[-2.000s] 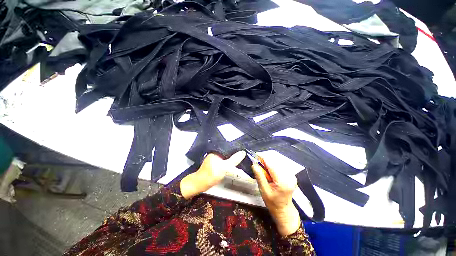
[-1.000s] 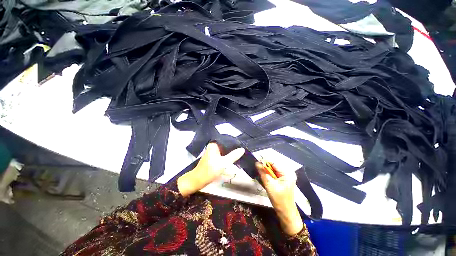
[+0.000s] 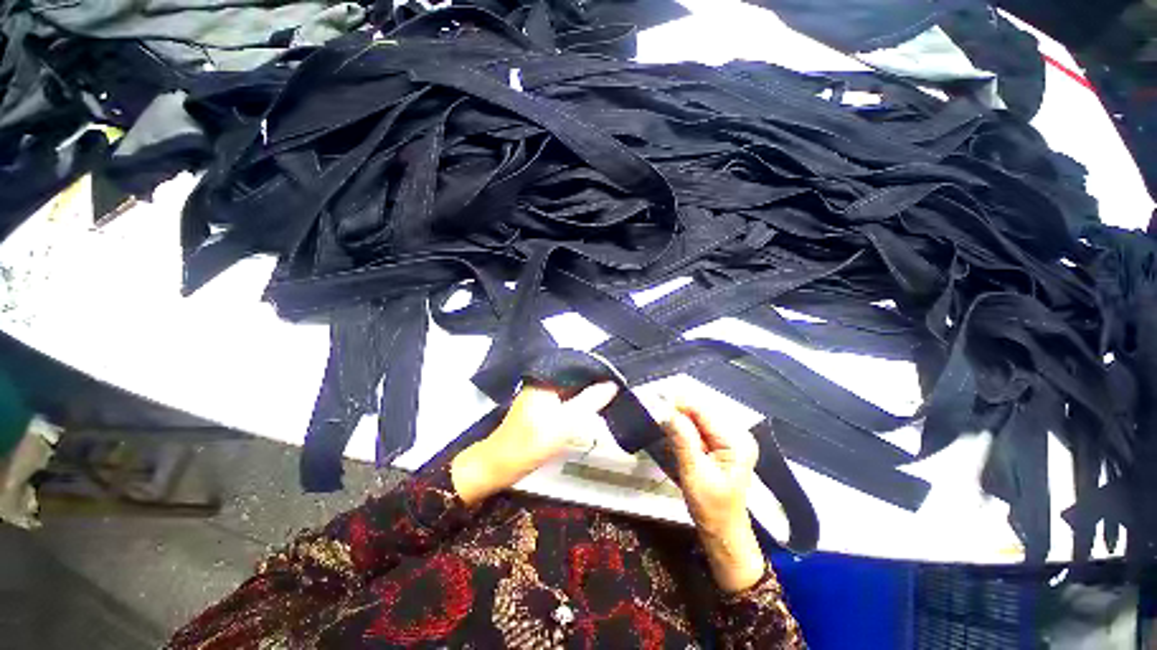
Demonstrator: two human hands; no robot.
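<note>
A long dark strip (image 3: 631, 423) runs between my two hands at the table's near edge. My left hand (image 3: 539, 429) grips it, with the thumb on top and a loop of strip bending over the fingers. My right hand (image 3: 711, 460) pinches the same strip with thumb and fingertips, and more strip hangs beyond it in a curve. No tool shows clearly in my right hand now; its palm is hidden. A large tangled heap of dark strips (image 3: 761, 191) lies just beyond my hands.
The white table (image 3: 165, 337) has a curved near edge. Grey cloth (image 3: 228, 36) lies at the upper left. Blue crates (image 3: 844, 603) stand below the edge at lower right. Strip ends hang over the edge at left and right. Grey floor shows at lower left.
The orange tool seen in my right hand earlier no longer shows. The strip between my hands has shifted and bends more over my left hand. The left hand has barely moved.
</note>
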